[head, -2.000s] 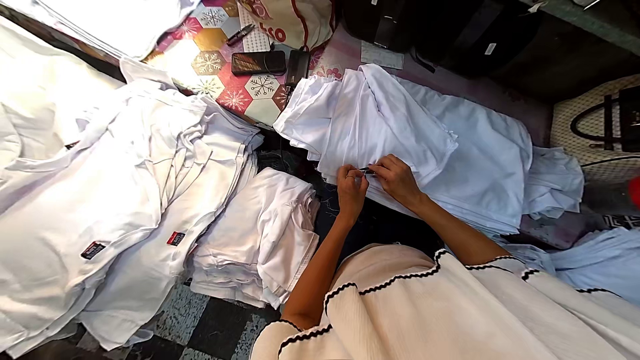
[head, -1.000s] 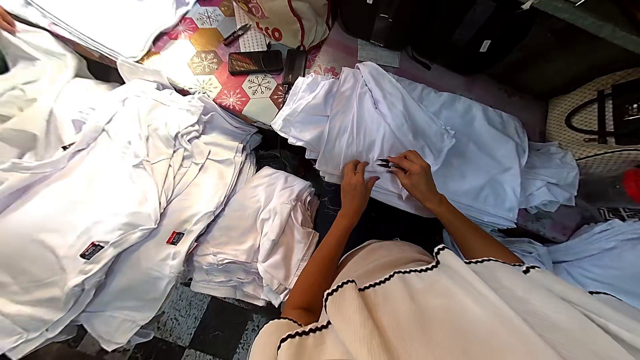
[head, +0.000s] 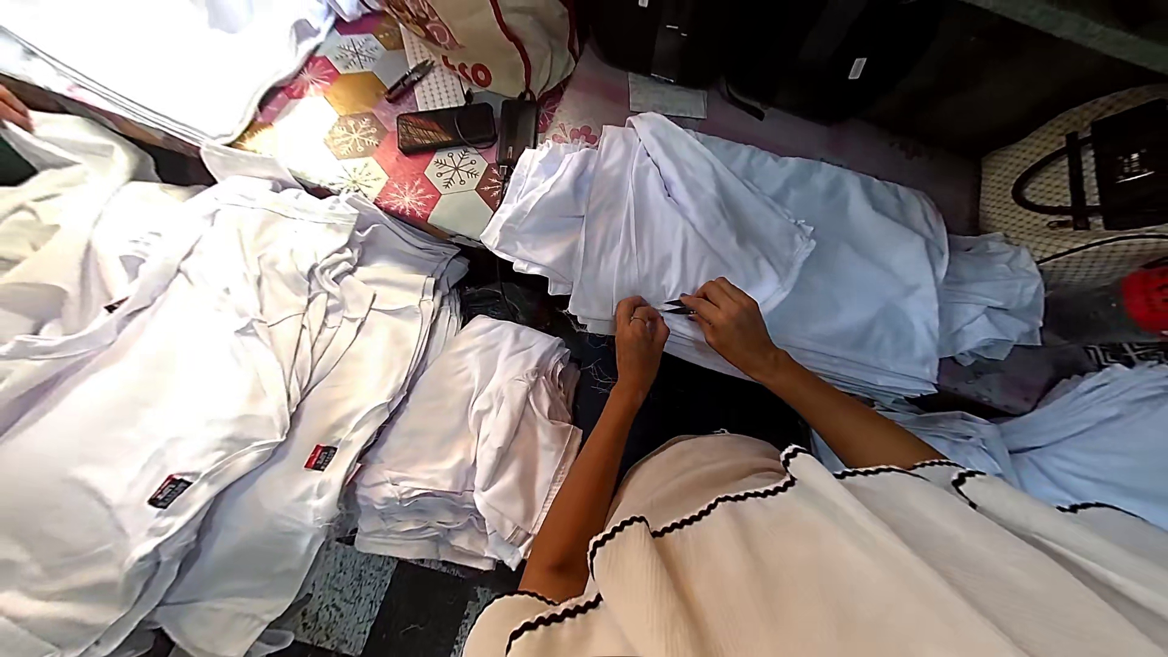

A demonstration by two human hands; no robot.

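Note:
A stack of white cloth garments (head: 693,219) lies in front of me on the patterned table cover. At its near edge my left hand (head: 641,338) pinches the white fabric. Close to its right, my right hand (head: 730,324) holds a small dark pointed tool (head: 676,307), perhaps thread snips, with its tip at the cloth between the hands. Most of the tool is hidden by my fingers. Below and left of my left hand rests a folded pile of white garments (head: 456,438).
White garments with small labels (head: 119,411) spread across the left. A phone (head: 445,128), a pen (head: 409,80) and a printed tote bag (head: 502,46) lie at the back. A handbag (head: 1131,164) stands right. Another person's hand (head: 13,108) touches cloth at the far left.
My right hand with the dark tool has shifted slightly about the cloth edge, while my left hand stays there. At far left, another person's hand has come into view and the white cloth there has been lifted.

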